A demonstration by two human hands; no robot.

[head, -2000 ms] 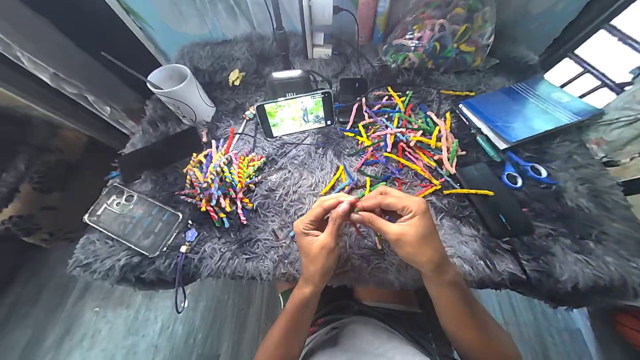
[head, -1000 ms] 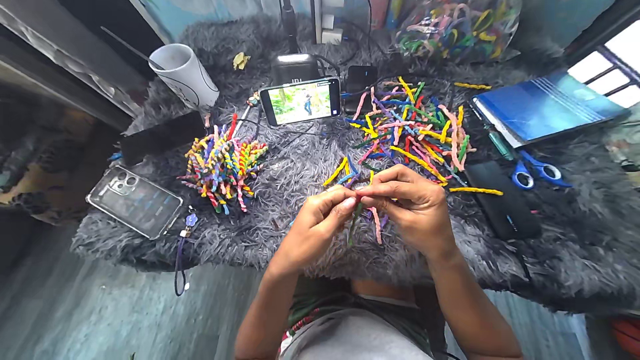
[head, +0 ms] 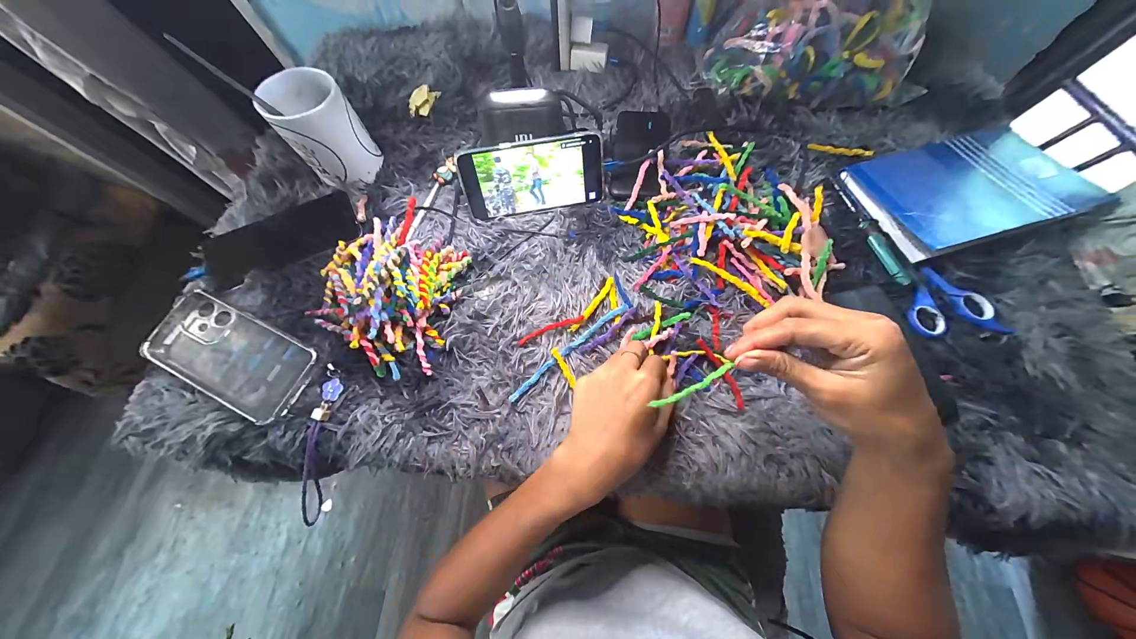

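Note:
Between thumb and fingertips, my right hand (head: 830,364) pinches the end of a light green twisted fuzzy strand (head: 692,387), with a red one crossing behind it. My left hand (head: 626,404) rests on the grey furry cover, its fingertips down among short coloured strands; whether it grips one is hidden. A light blue strand (head: 555,364) and a few yellow and red ones lie left of it. Beyond my hands spreads a loose pile of many-coloured strands (head: 728,222). A dense bundle of two-tone twisted pieces (head: 386,293) sits to the left.
A phone with a lit screen (head: 532,177) stands at the back centre. A white cup (head: 324,129), a clear phone case (head: 229,357) and a strap (head: 312,461) are on the left. Blue-handled scissors (head: 954,303), a blue notebook (head: 976,191) and a bag of strands (head: 812,58) are on the right.
My hands, together over the near edge before, have parted. The left one now reaches down to the strands, and the right one has moved right, holding a green strand.

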